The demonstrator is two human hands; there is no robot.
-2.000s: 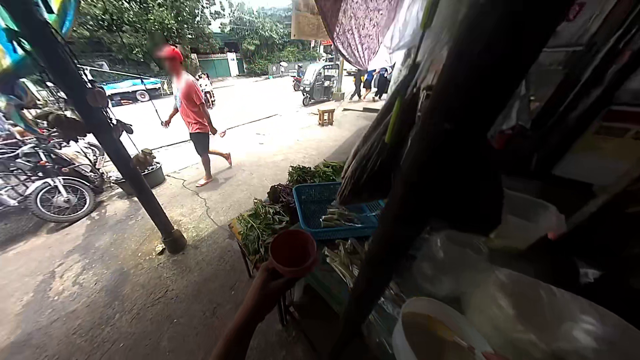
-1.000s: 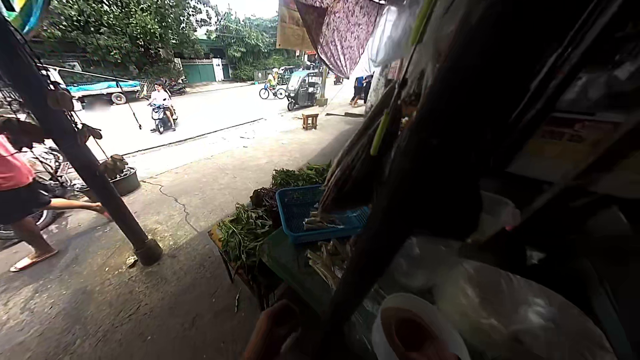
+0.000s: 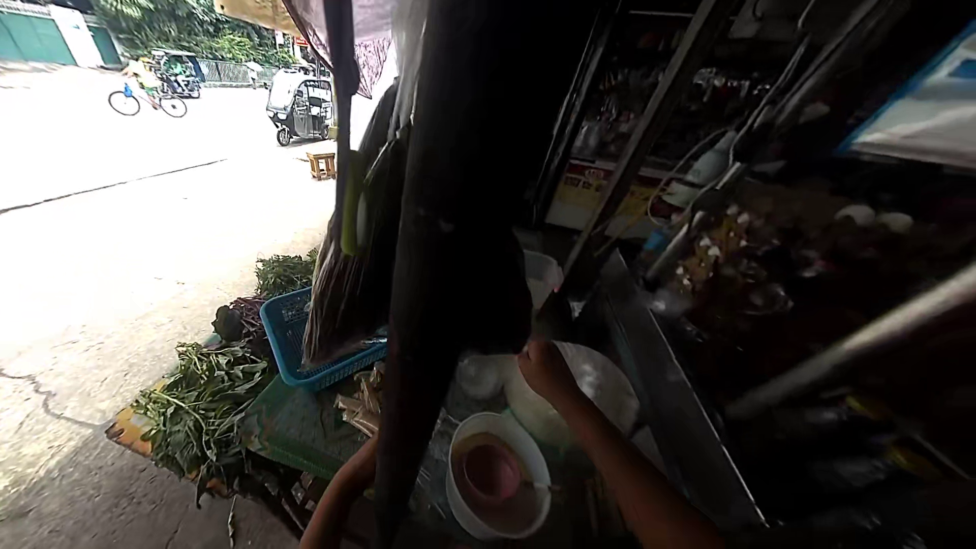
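Observation:
My left hand (image 3: 366, 463) is mostly hidden behind a dark post (image 3: 415, 305); only the wrist edge and forearm show, so its grip is not visible. A white plastic bucket (image 3: 455, 496) of brownish liquid stands right of the post, with a reddish cup (image 3: 492, 471) inside it. Above and right of the bucket, my right hand (image 3: 543, 370) is raised with bent fingers in front of a pale, plastic-covered round container (image 3: 610, 389). Its fingertips meet a dark shape, and what they hold is unclear. Pale bundled stalks (image 3: 362, 404) lie left of the post.
Leafy greens (image 3: 202, 404) and a blue plastic basket (image 3: 324, 377) sit on the stall table (image 3: 286, 435). Long bundled produce (image 3: 335, 297) in plastic hangs by the post. A metal-edged ledge (image 3: 671, 389) runs at right. A three-wheeler (image 3: 301, 107) and a cyclist (image 3: 149, 84) are on the street.
The reddish cup, earlier in my left hand, is now in the bucket. My right hand has come into view. The passer-by in red is out of sight. The view has swung right.

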